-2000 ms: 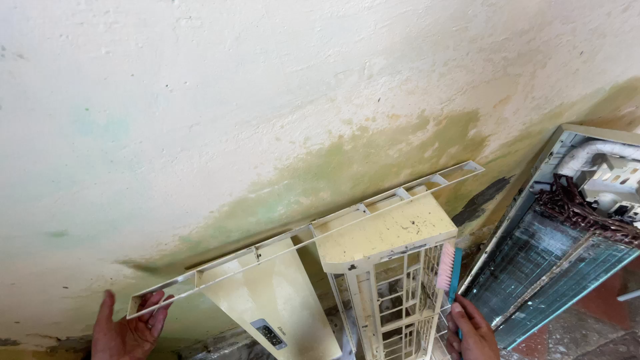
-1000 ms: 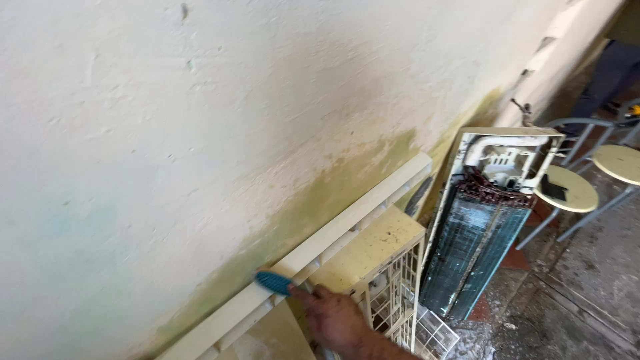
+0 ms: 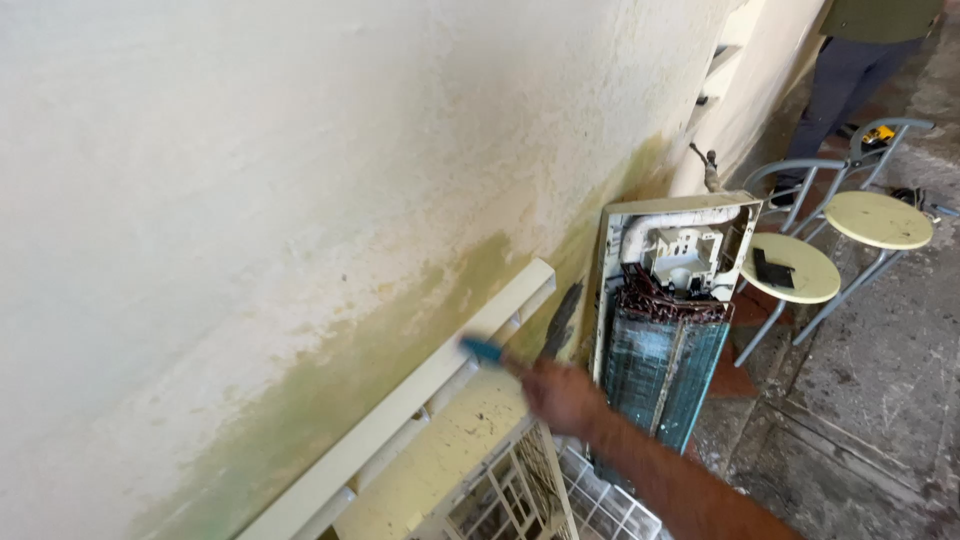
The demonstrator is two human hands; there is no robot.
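Note:
My right hand (image 3: 559, 394) grips a teal-backed brush (image 3: 480, 349) whose head lies over a long cream plastic strip (image 3: 405, 412). The strip slants up to the right along the stained wall. Just below it are a dusty cream air conditioner housing (image 3: 427, 457) and its grille frame (image 3: 502, 491). Right of my hand, an opened indoor air conditioner unit (image 3: 660, 330) stands on end by the wall, its fins, copper tubes and white pipe exposed. My left hand is out of view.
Two stools with round cream seats (image 3: 791, 268) and grey metal frames stand at the right; a black piece lies on the nearer one. A person (image 3: 851, 82) stands behind them near a yellow tool (image 3: 877, 135). A white mesh filter (image 3: 611, 499) lies on the concrete floor.
My left hand, at the strip's left end two seconds ago, has left the view. The brush, earlier upright beside the housing, is now over the strip, further up it than one second ago.

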